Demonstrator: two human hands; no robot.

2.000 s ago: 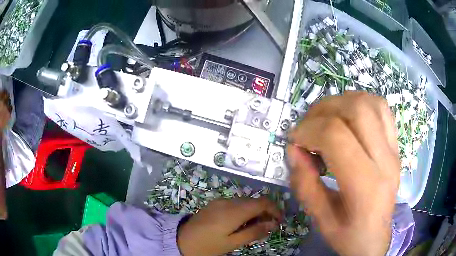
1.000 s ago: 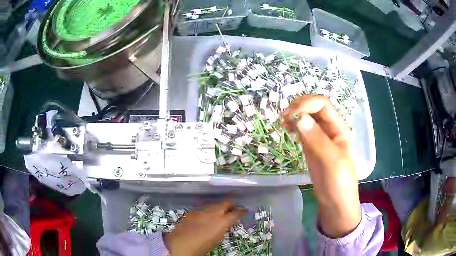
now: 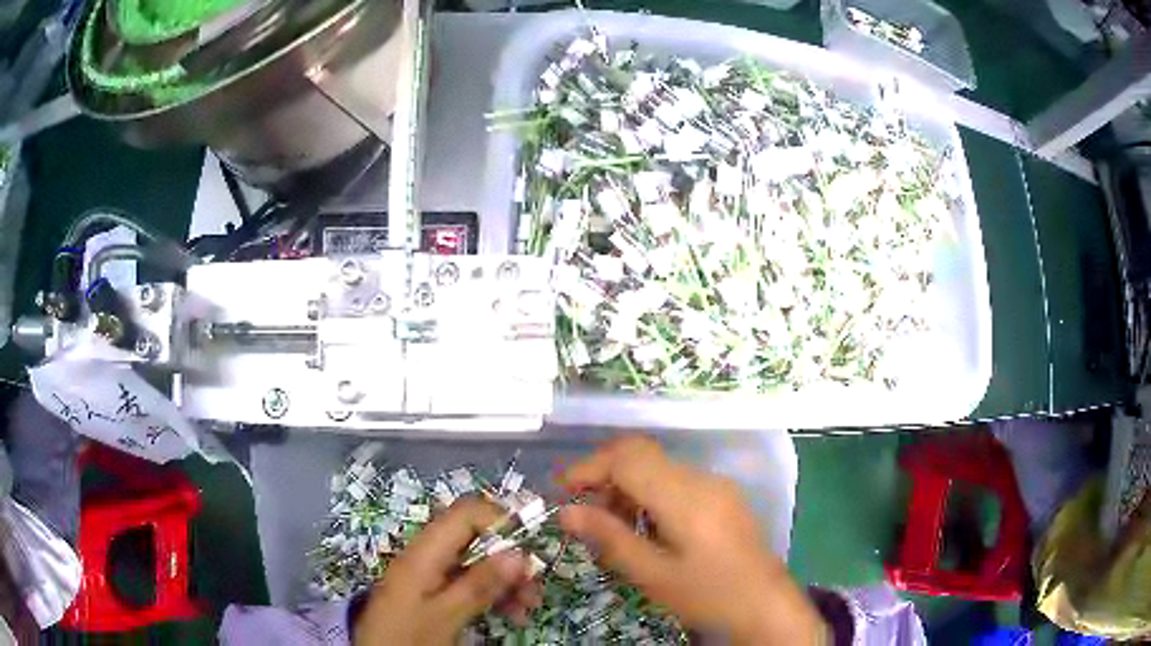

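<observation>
My left hand (image 3: 442,574) is over the lower parts tub (image 3: 745,461) and holds a white-headed stemmed piece (image 3: 511,528) between thumb and fingers. My right hand (image 3: 688,543) is just to its right, its fingertips at the stem end of that piece; whether they grip it is blurred. The lower tub holds loose white-headed pieces under both hands. The silver assembly fixture (image 3: 480,366) stands behind the hands, with no hand on it. The large translucent tub (image 3: 966,316), heaped with white-headed green-stemmed pieces, is to the right of the fixture.
The metal bowl feeder (image 3: 284,107) is at the back left, and a narrow feeder track (image 3: 407,139) runs to the fixture. A controller (image 3: 366,236) sits behind the fixture. A handwritten note (image 3: 114,406) hangs at left. Red stools (image 3: 966,517) stand on both sides. A small bin (image 3: 940,48) is at back right.
My right hand has come from over the large tub down to my left hand at the lower tub. My left hand now holds up a piece. The camera view has shifted.
</observation>
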